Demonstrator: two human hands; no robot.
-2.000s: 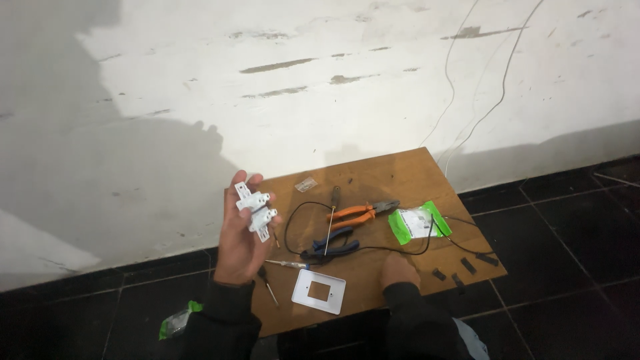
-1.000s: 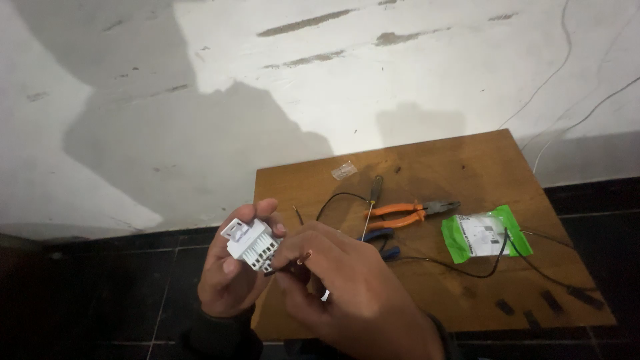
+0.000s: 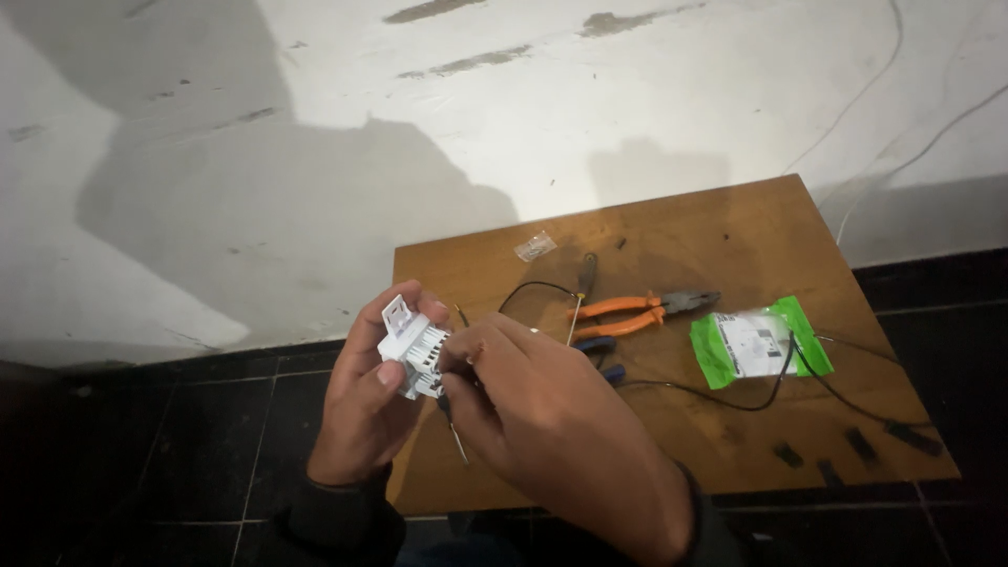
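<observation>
My left hand (image 3: 366, 394) holds a white plastic electrical module on a mounting frame (image 3: 413, 350), thumb on its near side, terminal side turned right. My right hand (image 3: 543, 409) is against that side, its thumb and fingertips bent at the terminals; whether they pinch anything there is hidden. Just below the fingertips, a thin screwdriver (image 3: 457, 437) with a dark handle shows on the table. Right of the hands lie orange-handled combination pliers (image 3: 646, 311), a second screwdriver (image 3: 585, 283) and a tool with blue handles (image 3: 602, 354), partly covered by my right hand.
On the wooden table (image 3: 488, 488) lie a green and white packet (image 3: 760, 342), a black cable (image 3: 709, 399), a small clear plastic bag (image 3: 535, 246) and several dark pieces (image 3: 861, 443) near the right corner. A whitish wall (image 3: 551, 142) stands behind, with thin wires hanging at right.
My right hand has risen from the table's front edge to the white module in my left hand. The module is turned, terminals now towards the right. The view has moved closer.
</observation>
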